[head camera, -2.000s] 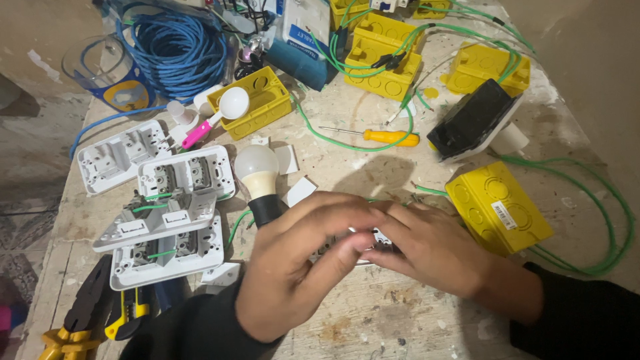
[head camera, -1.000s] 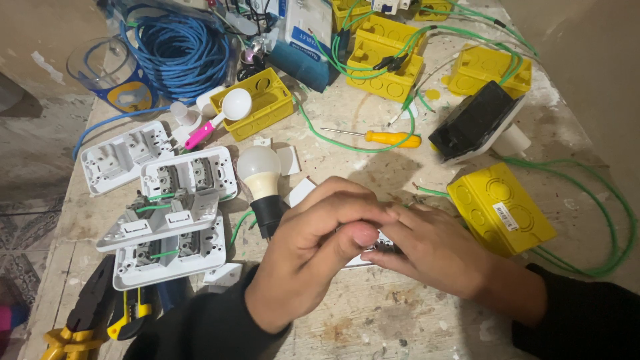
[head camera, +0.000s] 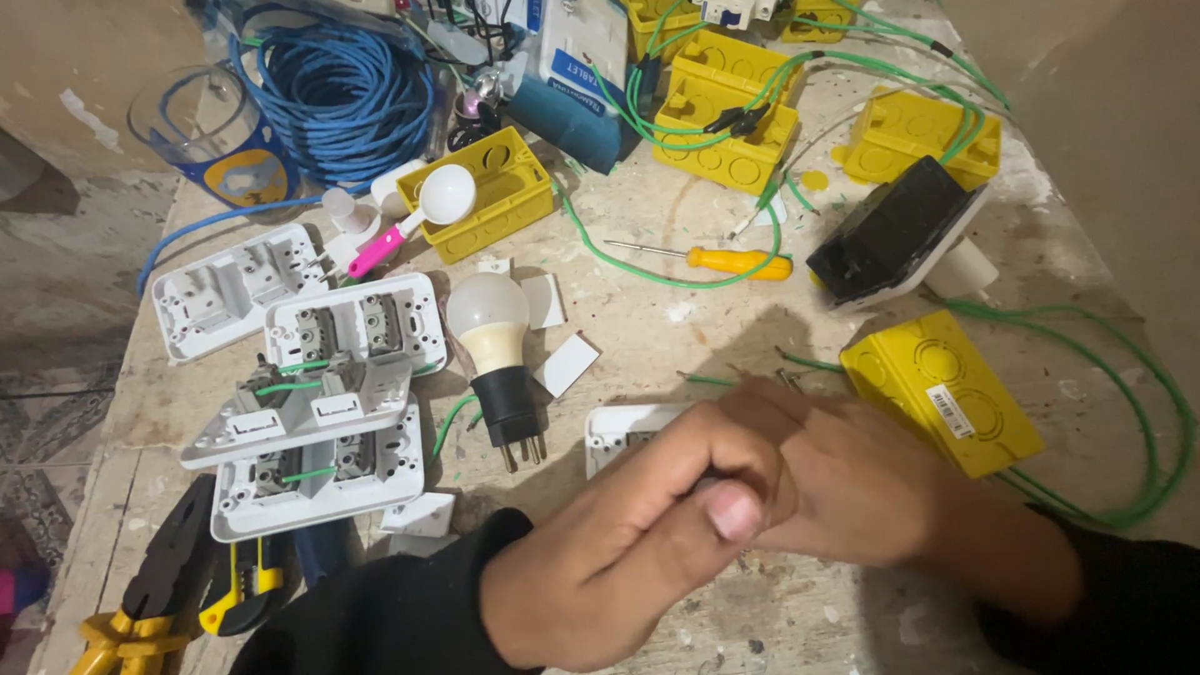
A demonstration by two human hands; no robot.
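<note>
My left hand (head camera: 647, 534) is curled, its thumb lying across the bent fingers, and it touches my right hand (head camera: 853, 469). Both overlap a white switch plate (head camera: 609, 431) on the wooden table; only its left part shows. Whether either hand grips something is hidden by the fingers. Screws or small metal tips (head camera: 789, 380) stick up just past the right hand, and a green wire end (head camera: 705, 379) lies behind the hands. Left of them lies a light bulb in a black plug-in socket (head camera: 506, 403). A yellow electrical box (head camera: 937, 394) sits to the right.
Several white plates with switch modules (head camera: 319, 487) are stacked at left, above yellow-handled pliers (head camera: 141, 600) and a utility knife (head camera: 246, 586). Farther back are an orange screwdriver (head camera: 741, 262), a blue cable coil (head camera: 342, 103), a black box-shaped device (head camera: 891, 230) and more yellow boxes (head camera: 727, 141) with green wires.
My hands have shifted slightly and now lie closer together, the right one more closed. More of the white plate's left end shows beside the left hand.
</note>
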